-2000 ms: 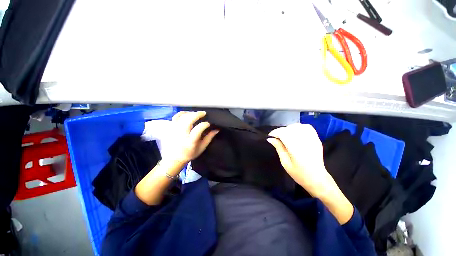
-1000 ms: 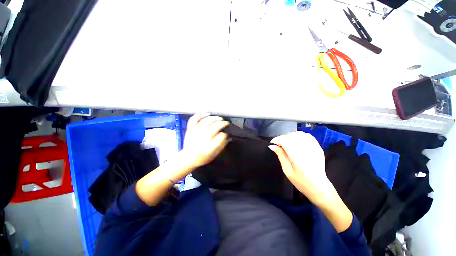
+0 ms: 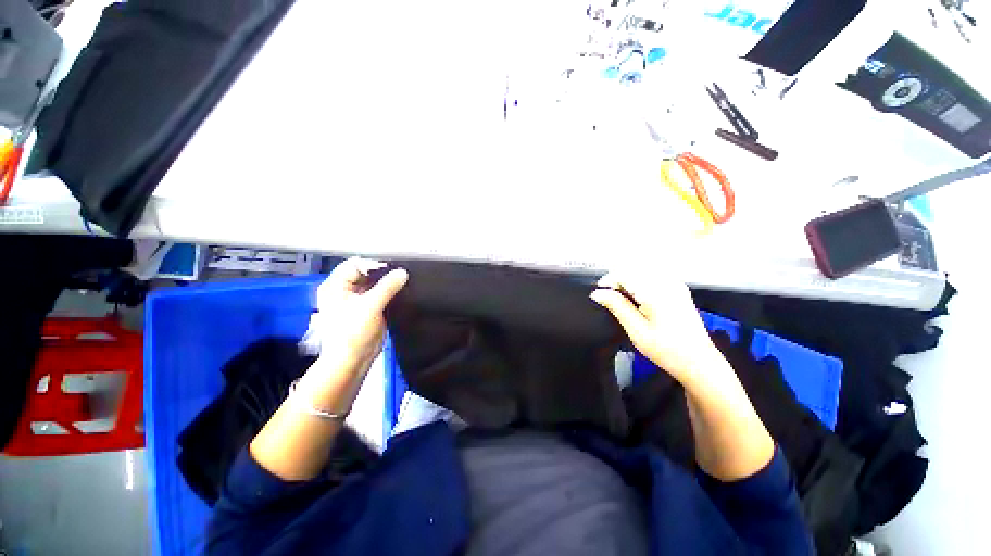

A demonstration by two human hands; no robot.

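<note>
A black fabric piece (image 3: 505,337) is spread between my two hands, just below the front edge of the white table (image 3: 359,141), above my lap. My left hand (image 3: 353,315) pinches its upper left corner between thumb and fingers. My right hand (image 3: 655,320) pinches its upper right end. The fabric hangs down toward my lap with some folds at the left. Both hands are bare.
A black stack (image 3: 163,103) lies on the table at left. Red-and-yellow scissors (image 3: 706,187), a small black tool (image 3: 732,112), a dark bar (image 3: 747,143) and a phone (image 3: 854,238) lie at right. Blue bins (image 3: 234,317) with black pieces flank my lap; a red crate (image 3: 92,386) stands at left.
My left hand has moved left, away from my right hand, and the black fabric is now stretched wider between them. The view has shifted, showing more of the table's far side and the machine.
</note>
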